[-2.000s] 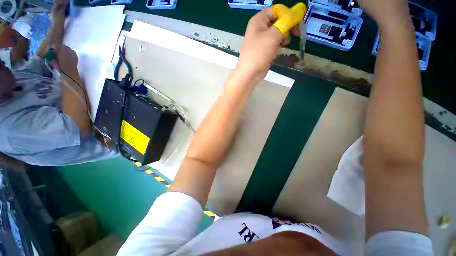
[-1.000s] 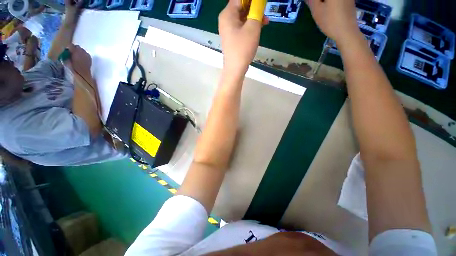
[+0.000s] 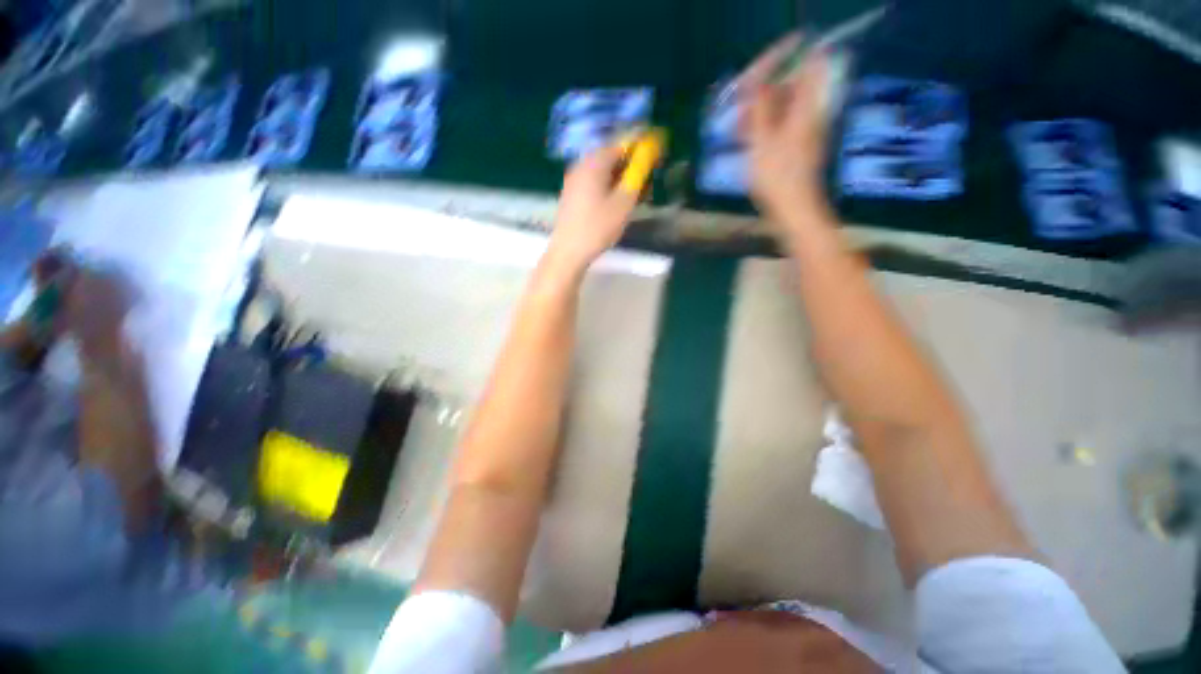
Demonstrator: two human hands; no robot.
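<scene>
My left hand [image 3: 603,191], with yellow finger cots [image 3: 640,159], is at the near edge of a pale-blue housing [image 3: 599,116] on the dark green belt [image 3: 501,145]. Blur hides whether it grips anything. My right hand [image 3: 788,125] is over another blue housing [image 3: 722,145] and partly covers it. A slim tool with a thin light end [image 3: 856,26] sticks up from its fingers. The picture is blurred, so the parts inside the housings do not show clearly.
More blue housings lie along the belt on both sides, one pair [image 3: 904,138] just right of my right hand. A black box [image 3: 310,435] with a yellow label, a white cloth [image 3: 846,477] and a green strip [image 3: 678,435] are on the bench. A neighbour's arm [image 3: 116,382] is at the left.
The view has turned, showing more of the belt. My left hand is now lower, beside a housing. My right hand is fully in view with the tool showing.
</scene>
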